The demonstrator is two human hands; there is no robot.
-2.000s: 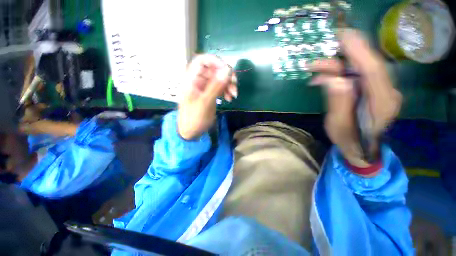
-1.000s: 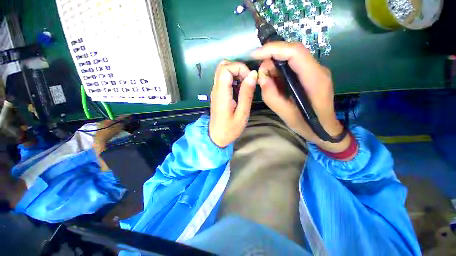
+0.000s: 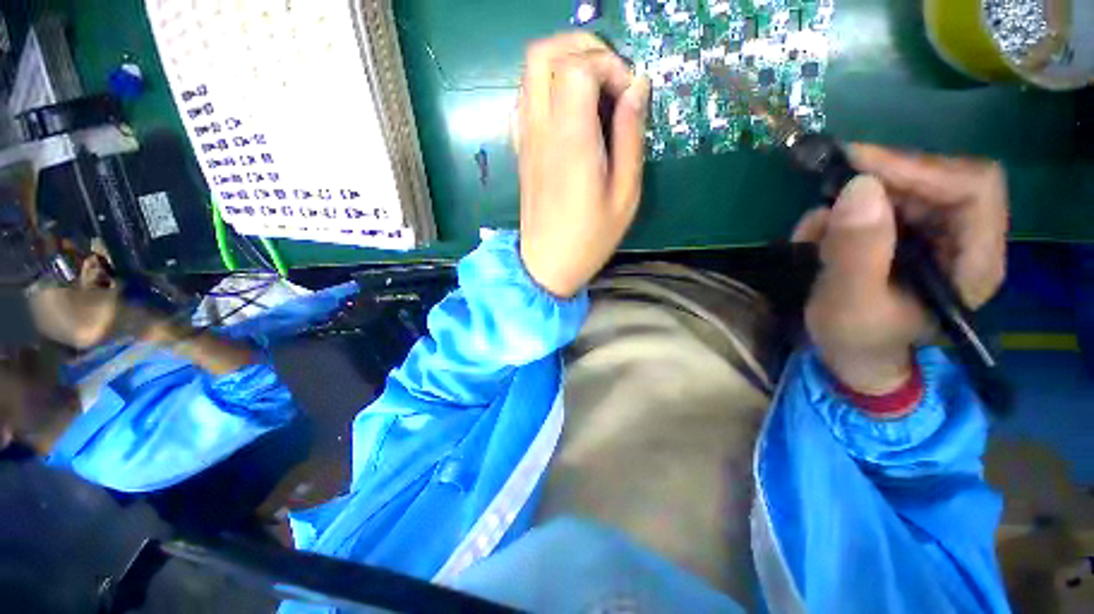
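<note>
The green-and-silver PCB panel (image 3: 720, 72) lies on the green mat at the top centre. My left hand (image 3: 579, 156) is at the panel's left edge, thumb and fingers pinched together; whatever lies between the fingertips is hidden. My right hand (image 3: 894, 252) holds the black soldering iron (image 3: 924, 258) like a pen. The iron's blurred metal tip points up and left over the panel's lower right part. A small white-headed component (image 3: 584, 12) sticks out at the panel's upper left.
The white component tray (image 3: 300, 132) with rows of dark parts stands left of my left hand. A yellow-green-rimmed tub (image 3: 960, 48) with silvery bits is at the top right. A green cable (image 3: 223, 238) loops beside the tray. A coworker's blue sleeve (image 3: 180, 414) and hands are at the left.
My hands have parted from each other. My left hand has moved up to the panel's left edge. My right hand has moved right with the iron, its tip now over the panel's lower right.
</note>
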